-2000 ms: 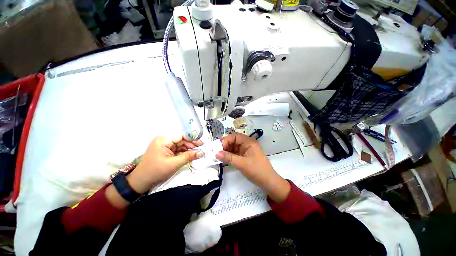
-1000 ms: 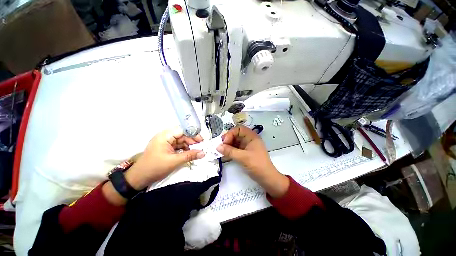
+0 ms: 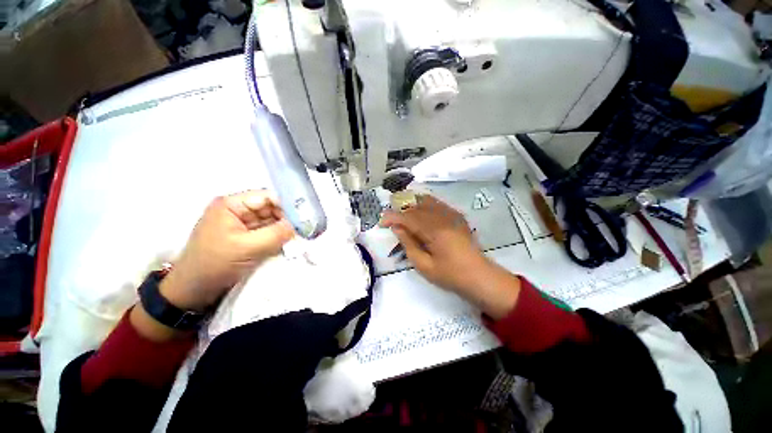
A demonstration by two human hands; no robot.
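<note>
The white garment (image 3: 292, 287) with black sections lies over my lap and the front table edge. My left hand (image 3: 233, 245) pinches the white cloth beside the lamp, with its fingertips closed. My right hand (image 3: 440, 241) is apart from the cloth, palm down over the metal bed plate right of the needle area. The dark thread snips (image 3: 396, 250) show partly under its fingers; the hand hides the rest, and a grip on them cannot be told. The presser foot area is partly hidden behind the lamp and cloth.
The sewing machine head (image 3: 381, 84) stands ahead, with the lamp (image 3: 289, 178) hanging just above my left fingertips. Black shears (image 3: 592, 241) and a brown-handled tool (image 3: 548, 216) lie at right. White scraps (image 3: 482, 200) lie on the bed plate. A red tray (image 3: 57, 203) is at left.
My right hand has let go of the white cloth and moved right over the bed plate. My left hand has moved left, still pinching cloth. The view has shifted closer to the machine.
</note>
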